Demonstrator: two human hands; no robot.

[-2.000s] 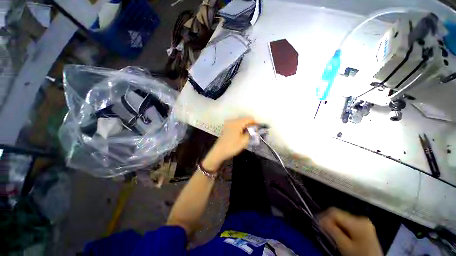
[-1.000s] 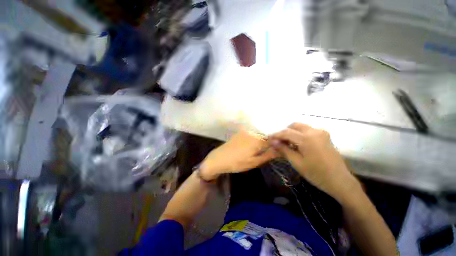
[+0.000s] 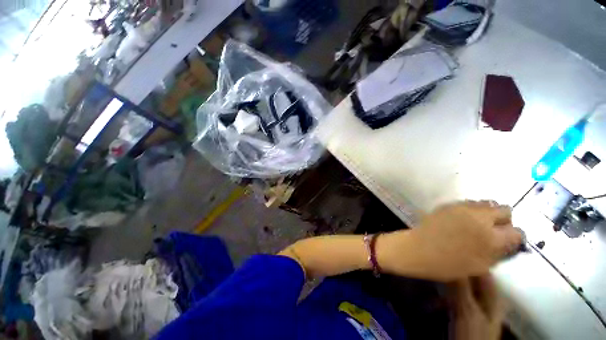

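Observation:
My left hand (image 3: pixel 458 240) is over the front edge of the white sewing table (image 3: pixel 425 156), fingers curled, left of the machine's presser foot (image 3: pixel 577 218). A small dark bit shows at its fingertips; what they hold is unclear. My right hand (image 3: pixel 476 307) is partly visible below it, blurred and mostly hidden behind the left; its fingers do not show. A bundle of cut pieces (image 3: pixel 402 81) with a pale grey face and dark layered edges lies on the table's left part. A maroon pointed piece (image 3: pixel 503 103) lies flat to its right.
A bright blue lamp head (image 3: pixel 558 154) hangs close to the machine. Another bundle (image 3: pixel 456 18) lies at the table's far left corner. An open clear plastic bag (image 3: pixel 266 163) with grey and dark bundles stands left of the table. Cloth piles (image 3: pixel 116 292) lie on the floor at lower left.
The view has swung left, so the table appears further right. My left hand has moved toward the machine and now covers most of my right hand. The dark and white strips no longer show.

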